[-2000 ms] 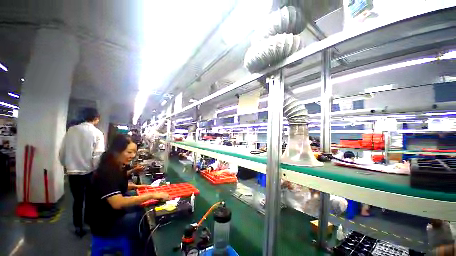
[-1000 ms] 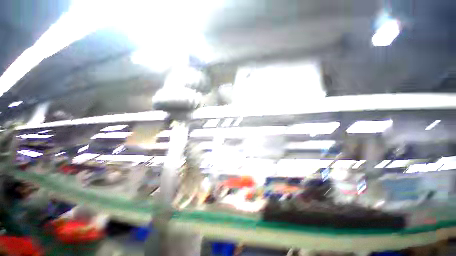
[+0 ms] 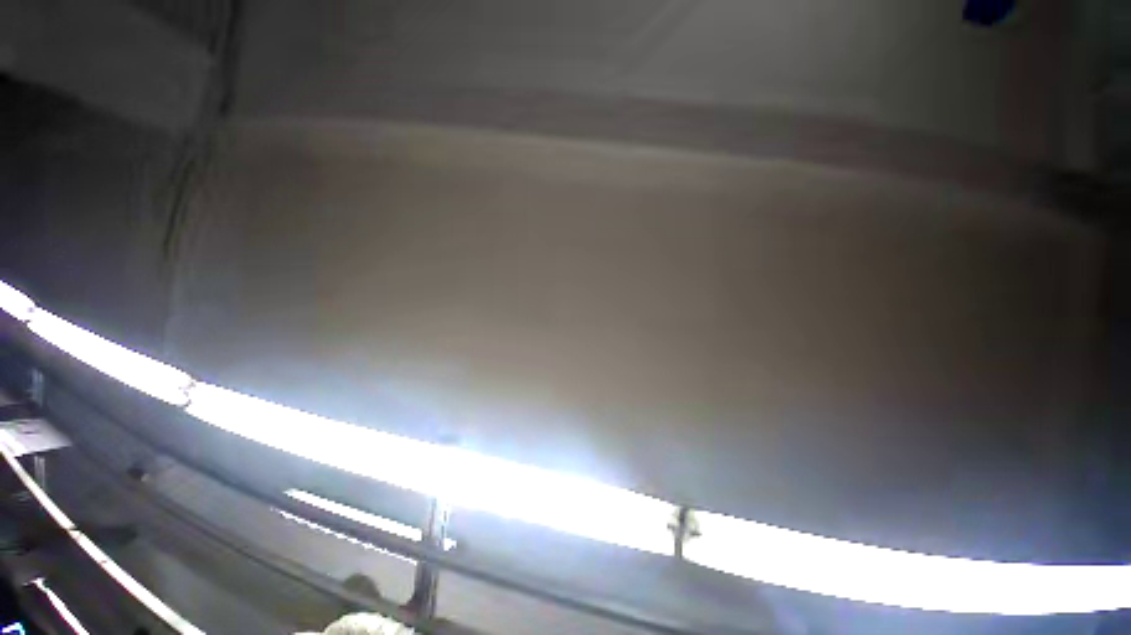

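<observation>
Neither my left hand nor my right hand is in the picture. The view points up at the ceiling. A long row of bright tube lights (image 3: pixel 546 496) runs from the left edge down to the lower right. Above it is a dim grey-brown ceiling (image 3: pixel 645 273). No bench, tool or work part shows.
Metal rails and a short upright post (image 3: pixel 428 564) hang below the lights. A pale rounded thing, perhaps a duct top (image 3: pixel 366 624), shows at the bottom edge. A small dark blue shape (image 3: pixel 989 11) is at the top right.
The view has swung right and then up, from the line with a seated person, a red tray and the green belt to the ceiling and lights.
</observation>
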